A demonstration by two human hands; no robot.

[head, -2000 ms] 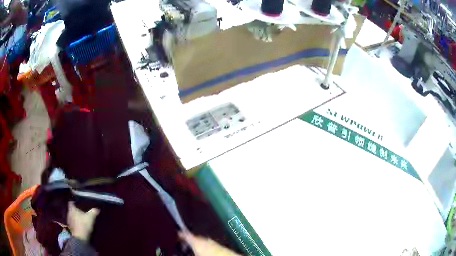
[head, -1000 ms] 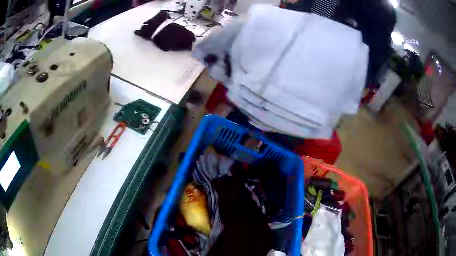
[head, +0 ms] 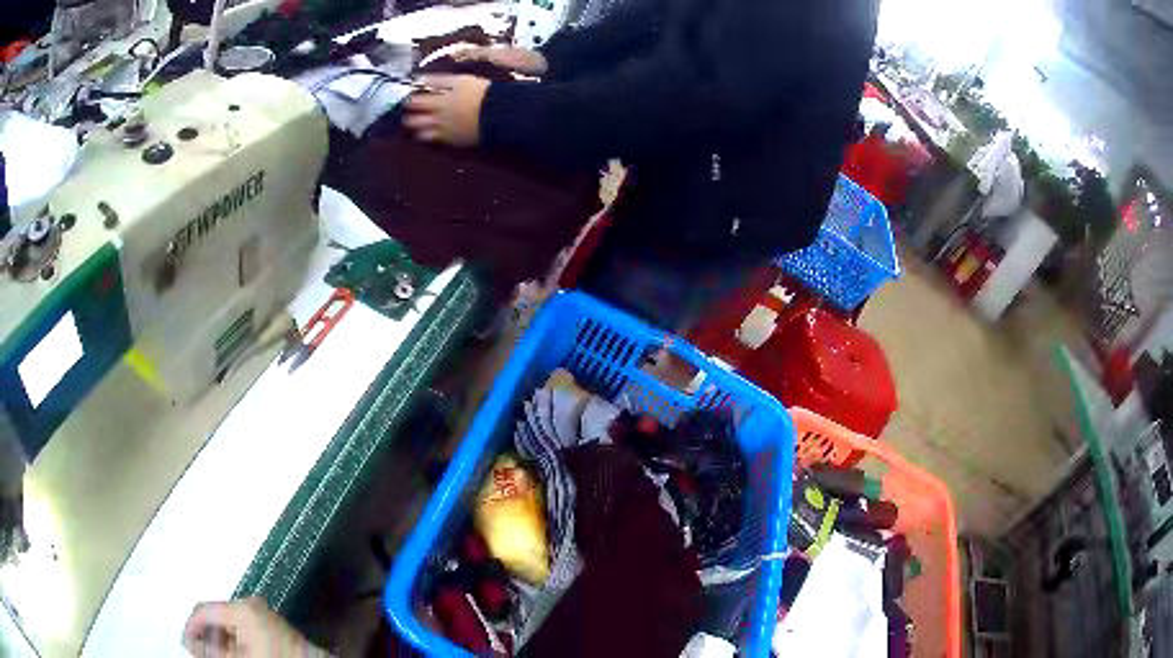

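Note:
What seems to be my right hand (head: 245,630) is cut off by the bottom edge at the lower left, by the front edge of the machine table (head: 193,540). Its fingers look curled; whether it holds anything cannot be told. My left hand is out of the picture. Nearest in front stands a blue plastic basket (head: 431,540) holding dark maroon cloth (head: 624,553), striped cloth (head: 556,450) and a yellow item (head: 512,521). The cream SEWPOWER machine head (head: 219,244) is at the left.
Red-orange snips (head: 318,328) lie beside a green plate (head: 386,274). A person in dark sleeves (head: 618,116) handles pale striped pieces (head: 354,93) over maroon cloth (head: 450,193). An orange basket (head: 949,553), red stool-like object (head: 830,366) and another blue basket (head: 849,238) stand right.
The view swung right from the machine table to the baskets. The large white stack seen a second ago is gone from view; a person and maroon cloth now show there. A hand has appeared lower left.

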